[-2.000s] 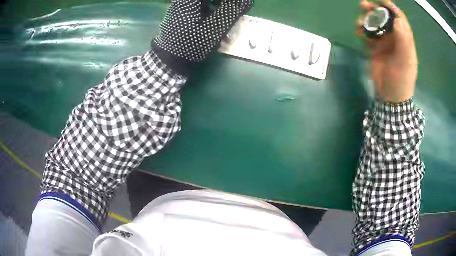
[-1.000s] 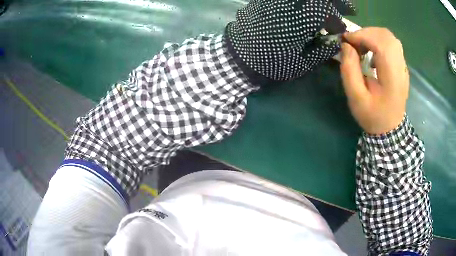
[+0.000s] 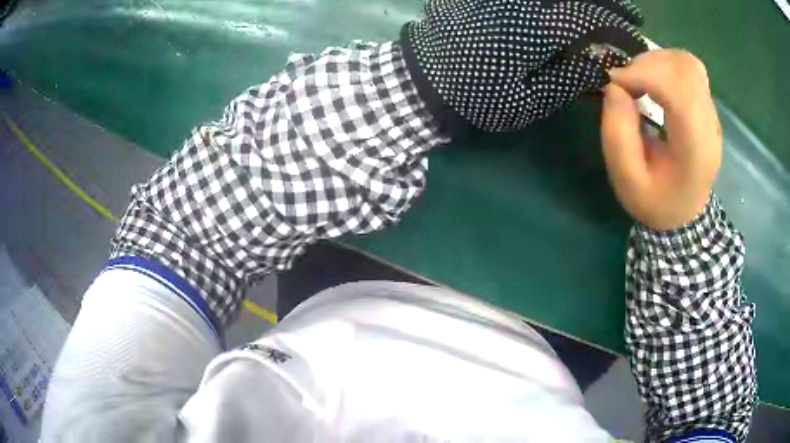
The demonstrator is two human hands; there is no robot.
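Note:
My left hand (image 3: 520,65), in a black glove with white dots, is at the top centre with its fingers curled toward my right hand. My bare right hand (image 3: 665,143) meets it at the fingertips, thumb and forefinger pinched together. A small dark, shiny part (image 3: 608,59) shows between the hands, mostly hidden by the fingers; its shape cannot be told. The pale plate (image 3: 651,110) lies behind the hands, and only small bits of it show past my right hand's fingers.
The shiny green mat-covered bench (image 3: 494,225) spans the view, its front edge near my body. Grey floor with a yellow line (image 3: 61,177) is at the left. A sheet with print (image 3: 30,355) is at the lower left edge.
Since two seconds ago, my left hand has moved right to meet my right hand, covering most of the plate. In the last second both hands shifted slightly right, still together.

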